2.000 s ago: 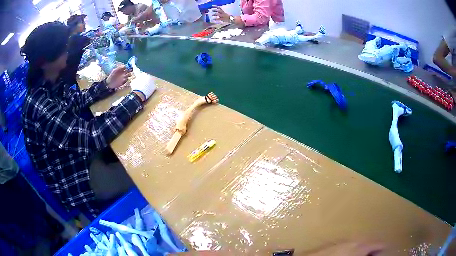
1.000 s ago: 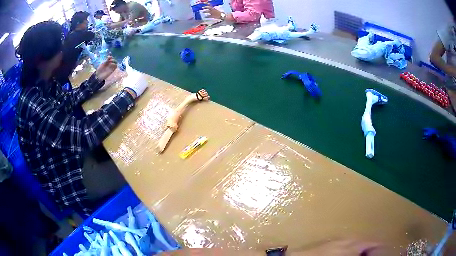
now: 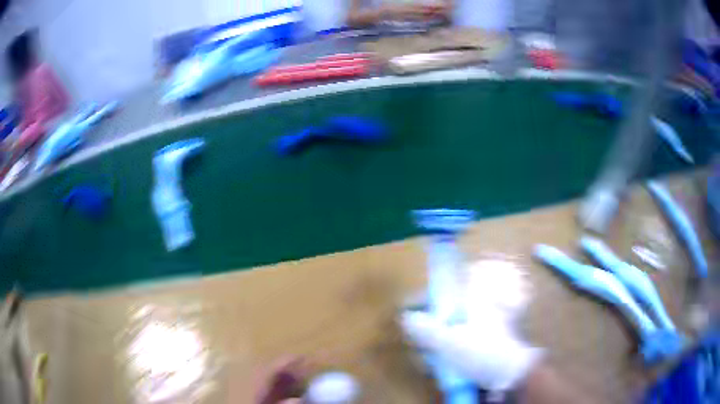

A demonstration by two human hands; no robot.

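Observation:
The picture is blurred. My right hand (image 3: 478, 343), in a white glove, is closed around a pale blue lower leg (image 3: 444, 268). The leg stands roughly upright in the picture, its foot at the top near the belt edge and its lower part running below the glove. My left hand (image 3: 283, 382) is bare, small, blurred and cut off by the bottom edge. A round white thing (image 3: 331, 388), perhaps a bottle, is right beside it; whether the hand grips it cannot be told.
A green belt (image 3: 410, 170) carries another pale blue leg (image 3: 172, 197) and dark-blue parts (image 3: 335, 132). Pale blue limbs (image 3: 608, 286) lie on the brown bench (image 3: 237, 308) at right, near a grey post (image 3: 631, 142). A blue thing (image 3: 687, 379) is lower right. A person (image 3: 43, 99) is far left.
The view has swung right. The plaid-sleeved neighbour has left the picture, and the belt leg now shows at left. My gloved right hand with a leg and my left hand near the white thing now show.

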